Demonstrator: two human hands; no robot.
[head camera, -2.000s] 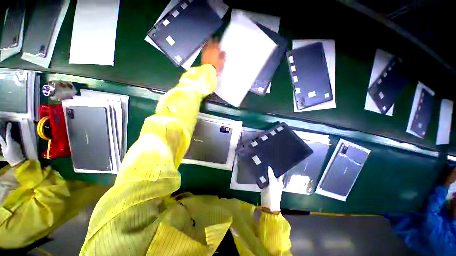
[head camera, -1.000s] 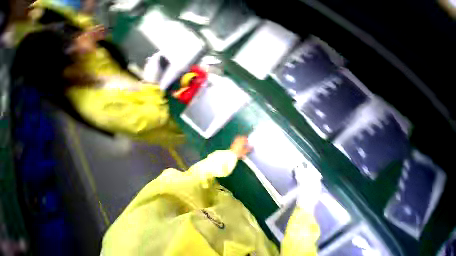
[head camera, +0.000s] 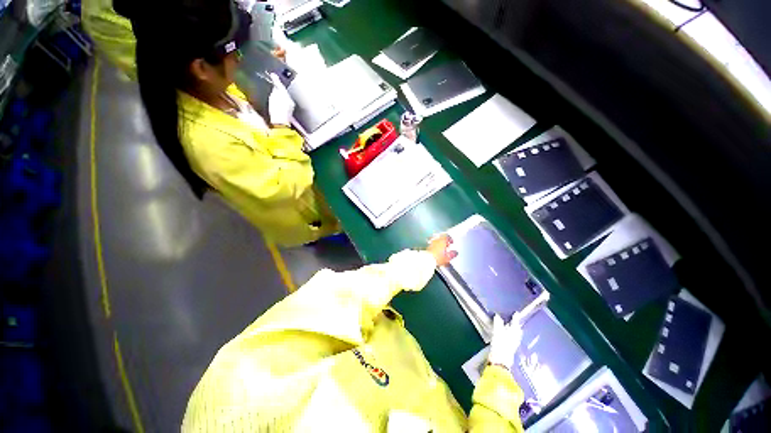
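A grey tablet back cover (head camera: 493, 269), logo side up, lies over white sheets in front of me, with its dark camera block at the lower right corner. My bare left hand (head camera: 441, 249) holds its upper left end. My right hand (head camera: 505, 340), in a white glove, has its fingertips on the cover's lower end; the glove hides part of that edge. Another glossy back cover (head camera: 554, 351) lies just below, beside the right hand. A third cover (head camera: 592, 419) with strong glare lies at the bottom edge.
A red tape dispenser (head camera: 370, 145), a shiny small item (head camera: 410, 125) and stacked covers (head camera: 397, 182) sit up the bench. Black inner-face covers (head camera: 577, 214) on white sheets line the far side beside a blank white sheet (head camera: 489, 128). A person in yellow (head camera: 245, 165) works at left.
The view has swung left since two seconds ago. Then my right hand held a black-faced cover and my left reached across the bench; now both are at the grey cover.
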